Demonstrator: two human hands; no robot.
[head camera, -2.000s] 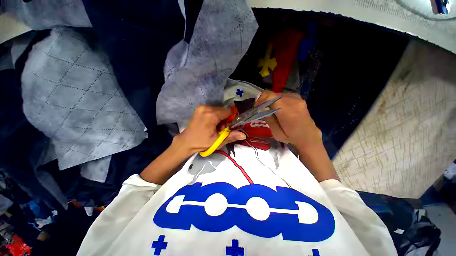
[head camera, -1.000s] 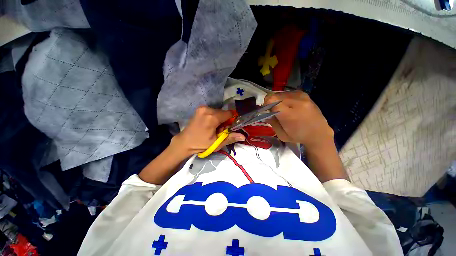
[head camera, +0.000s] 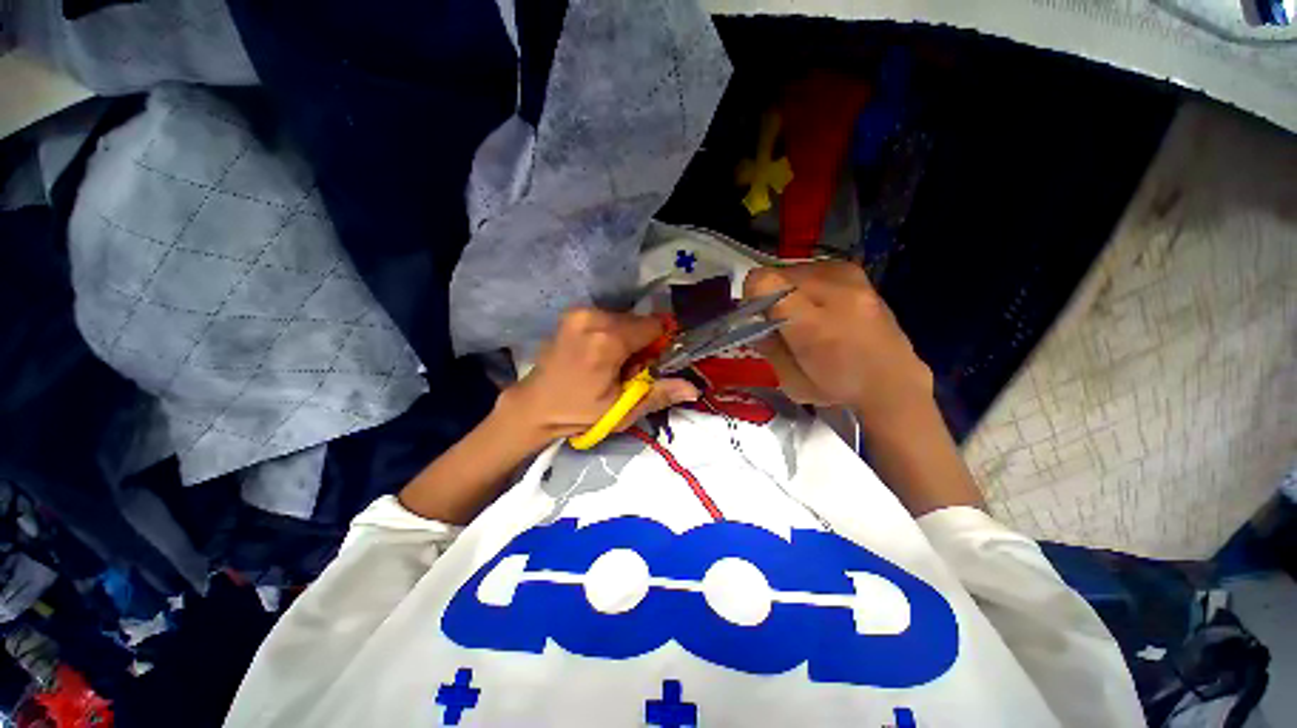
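Note:
The scissors (head camera: 718, 336) have silver blades, one yellow and one red-orange handle loop. My left hand (head camera: 580, 373) is closed around the handles in front of my chest, with the yellow loop sticking out below it. The blades point right and slightly up, a little apart, with their tips at my right hand (head camera: 839, 334). My right hand is curled with its fingertips pinched near the blade tips. Whatever is between those fingertips is too small or hidden to tell.
Dark navy cloth (head camera: 384, 128) and grey quilted panels (head camera: 228, 270) hang at the left. Another grey piece (head camera: 598, 171) hangs just beyond my left hand. The pale table edge (head camera: 996, 40) runs across the top. Red cloth (head camera: 818, 157) lies beyond my hands, a beige patterned panel (head camera: 1138, 384) at the right.
Over the last two seconds my right hand has shifted slightly right, its wrist moving outward. The blades have closed somewhat. My left hand stays nearly in place, still holding the scissors.

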